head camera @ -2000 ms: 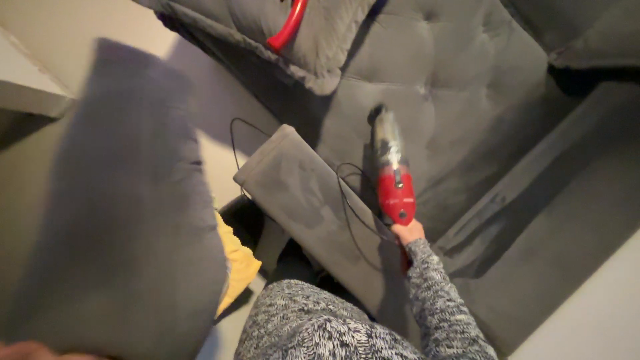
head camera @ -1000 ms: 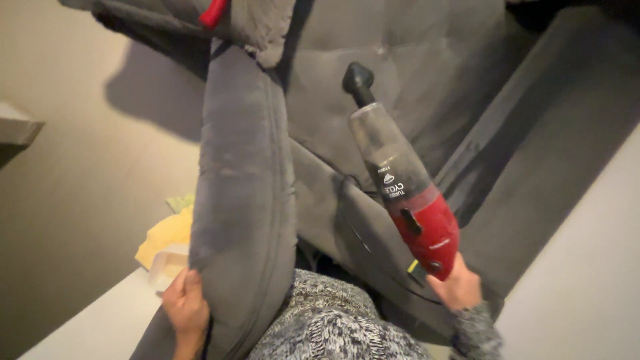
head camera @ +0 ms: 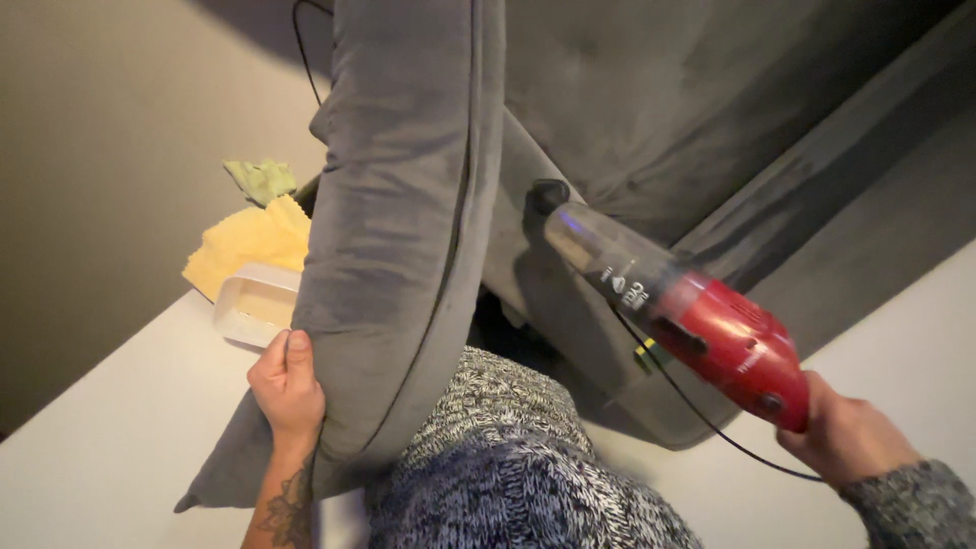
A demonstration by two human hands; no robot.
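Note:
My right hand (head camera: 850, 435) grips the rear end of a red handheld vacuum cleaner (head camera: 732, 343) with a clear dust container. Its black nozzle (head camera: 550, 197) points to the upper left, over the edge of the grey sofa. On the left, a large grey velvet cushion (head camera: 396, 213) stands on its side in front of my body, its zipped edge turned toward the vacuum. My left hand (head camera: 290, 385) is closed on the cushion's lower left edge. Just above that hand lies a white plastic tub (head camera: 255, 305), partly hidden by the cushion.
A yellow cloth (head camera: 248, 244) and a green cloth (head camera: 261, 181) lie behind the tub, at the end of a white surface (head camera: 130, 404). The tufted grey sofa (head camera: 610, 91) fills the upper right. A black cord (head camera: 686, 404) hangs below the vacuum. A yellow-green object (head camera: 648, 356) lies near it.
Two seconds ago the cushion was at the far left; it now stands before my body. The vacuum's nozzle pointed up over the sofa seat and now tilts left, near the sofa's edge.

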